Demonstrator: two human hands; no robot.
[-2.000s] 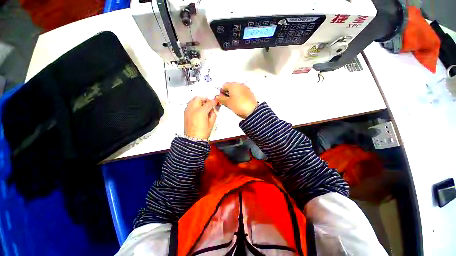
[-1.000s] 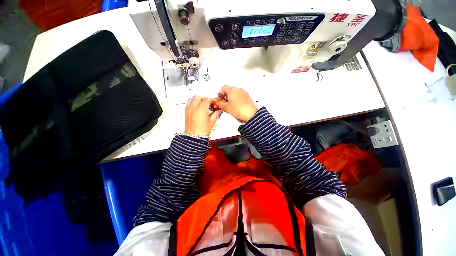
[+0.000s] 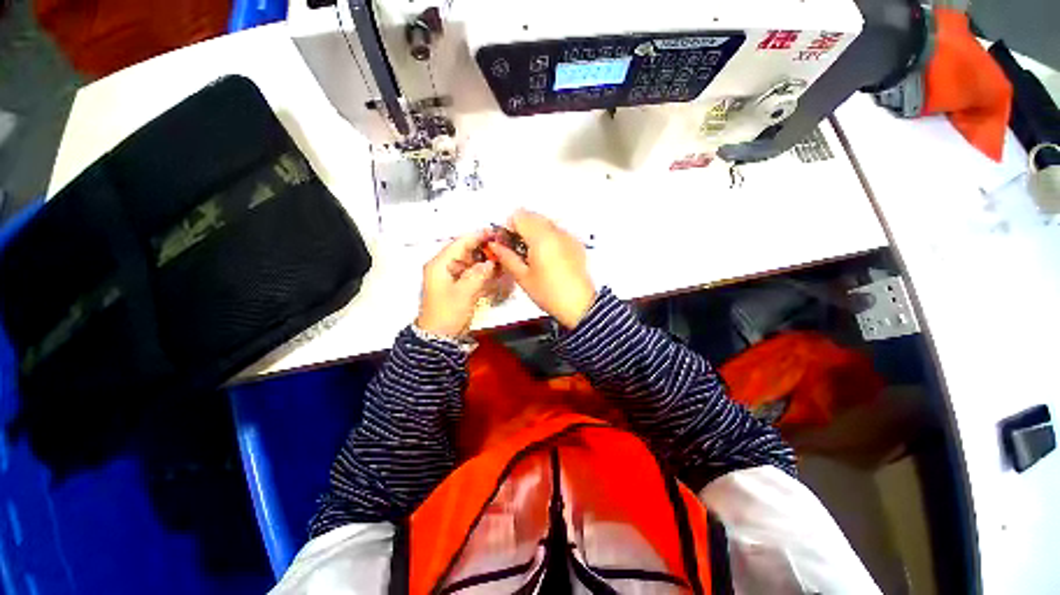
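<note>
My left hand (image 3: 451,287) and my right hand (image 3: 551,270) meet over the white machine table, just in front of the needle area. Their fingertips hold a small dark part (image 3: 507,241), possibly a bobbin case, with a reddish-orange bit at it. The fingers partly cover the part, so its shape is unclear. The white sewing machine (image 3: 651,128) stands behind my hands, its display lit. Its presser foot and needle area (image 3: 432,153) is up and left of my hands, apart from them.
Black fabric panels (image 3: 250,256) with a camouflage strip lie at the left, hanging over the edge. Blue bins (image 3: 258,465) stand below. A second white table (image 3: 988,325) at the right bears a small black device (image 3: 1030,438) and orange cloth (image 3: 967,84).
Both hands stay together at nearly the same place. The fingers have shifted around the small part, and the right hand sits slightly lower. The whole view has moved a little.
</note>
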